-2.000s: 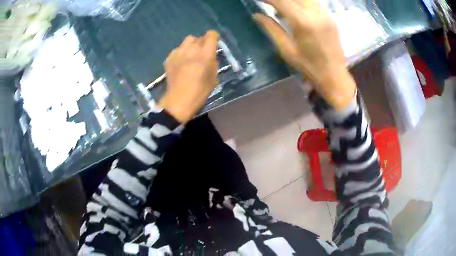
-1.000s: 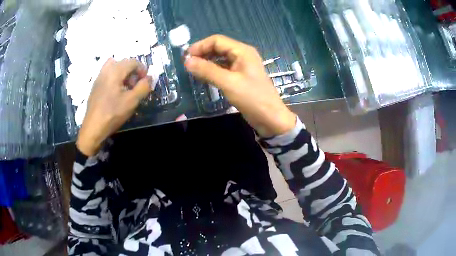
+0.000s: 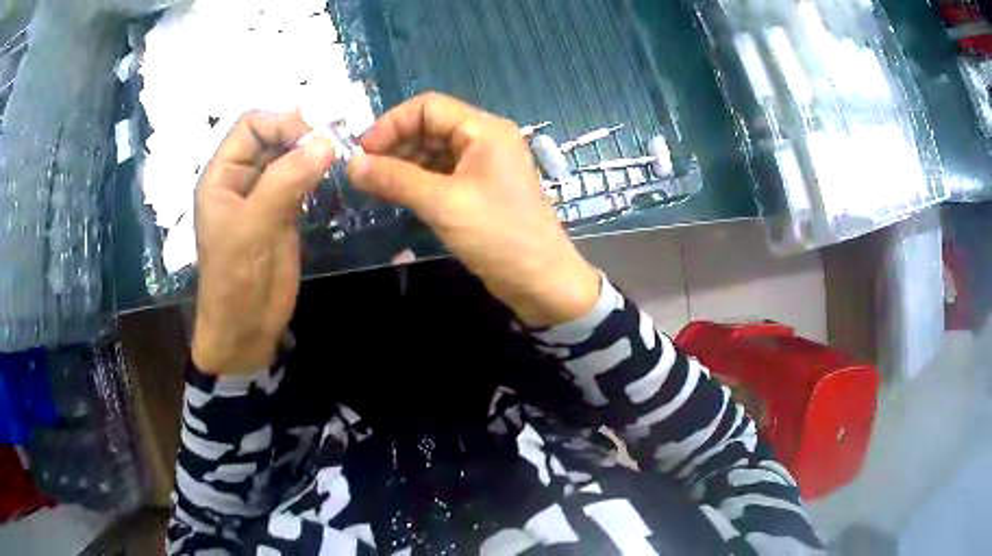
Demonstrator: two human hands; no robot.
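Note:
My left hand (image 3: 256, 206) and my right hand (image 3: 468, 190) meet in front of the white heap. Their fingertips pinch a small whitish, partly clear piece (image 3: 345, 139) between them; its exact shape is mostly hidden by the fingers. A bright heap of flat white pieces (image 3: 239, 65) lies behind my left hand. Several slim white and silver parts (image 3: 609, 163), some with wider block ends, lie at the near edge of the ribbed middle tray (image 3: 511, 54), right of my right hand.
A clear filled tray (image 3: 827, 119) with rows of white units lies at the right. Stacked greyish clear trays (image 3: 54, 206) stand at the far left. A red plastic stool (image 3: 794, 402) stands on the floor at the right, below the table's front edge.
My right hand has moved left and my fingertips now meet around the small piece. The round white piece seen beyond my right fingertips no longer shows there. More slim parts are visible in the middle tray.

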